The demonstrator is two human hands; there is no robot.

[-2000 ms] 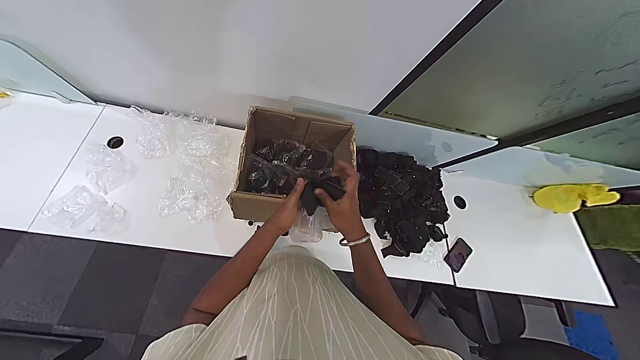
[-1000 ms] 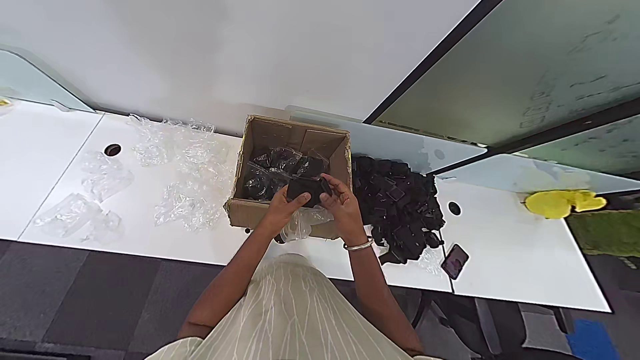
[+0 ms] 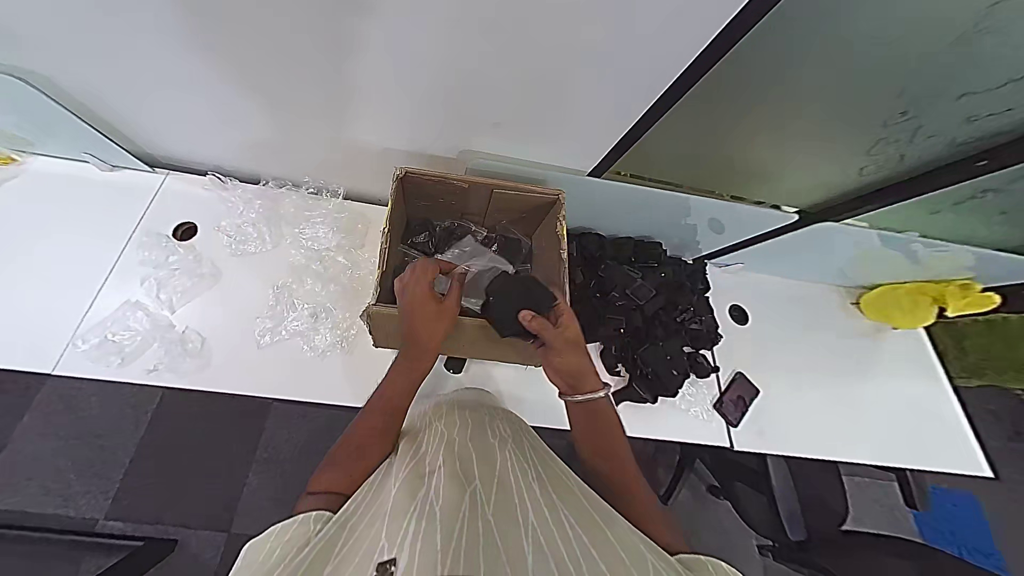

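Observation:
Over the near edge of an open cardboard box [image 3: 464, 340], my left hand [image 3: 428, 304] pinches a clear plastic bag [image 3: 478, 264]. My right hand [image 3: 558, 336] grips a black item [image 3: 518, 304], whose exact kind I cannot tell; its left end meets the bag, and whether it is partly inside is unclear. Below, in the box, lie several dark items in clear bags [image 3: 432, 234]. A large heap of black items [image 3: 640, 304] rests on the white table against the box's right side.
Crumpled clear plastic bags [image 3: 308, 312] spread over the table left of the box, with more [image 3: 136, 336] farther left. A phone [image 3: 736, 398] lies right of the heap. A yellow cloth-like thing [image 3: 920, 304] is at the far right. A glass partition [image 3: 624, 212] borders the back.
My hands were close together on a dark item over the box; now they are farther apart, with the clear bag stretched out in my left hand and the black item in my right.

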